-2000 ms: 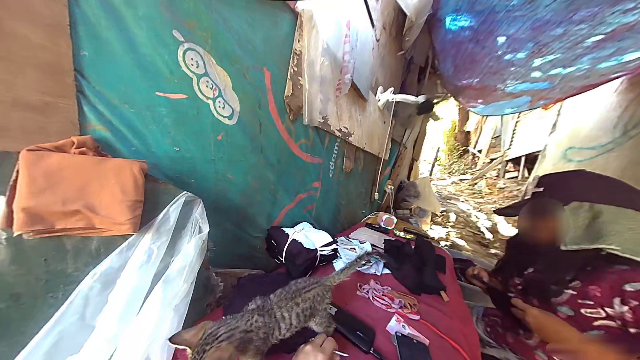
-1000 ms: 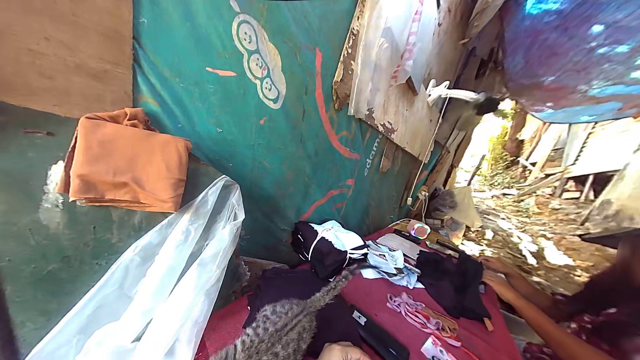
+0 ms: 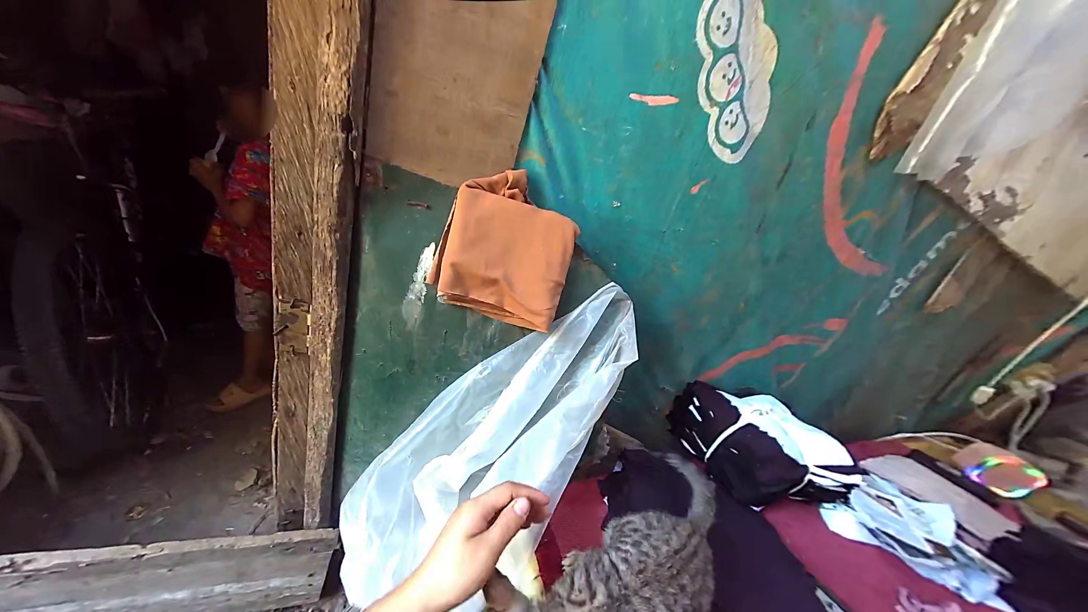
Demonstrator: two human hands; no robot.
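Observation:
My left hand (image 3: pixel 484 535) reaches in from the lower left, in front of a clear plastic bag (image 3: pixel 518 408). Its thumb lies against the curled index finger, and nothing shows between them; the lower fingers are partly hidden. Just to its right is a grey tabby cat (image 3: pixel 637 561), its head low by the hand and cut off by the bottom edge. The cat is on dark cloth (image 3: pixel 748 552) over a red surface (image 3: pixel 816 544). Folded orange-brown cloth (image 3: pixel 510 255) rests above the bag, against the green wall. My right hand is out of view.
A black and white cloth bundle (image 3: pixel 756 442) sits right of the cat, with papers (image 3: pixel 918 518) and a ring with coloured lights (image 3: pixel 1005 477) beyond. At left, a wooden post (image 3: pixel 314 255) and low plank (image 3: pixel 170 569) frame a dark doorway, where a person (image 3: pixel 242 212) stands near a bicycle wheel (image 3: pixel 59 340).
The view has swung left, bringing the doorway in and taking the person at the right out. My left hand now shows in front of the plastic bag.

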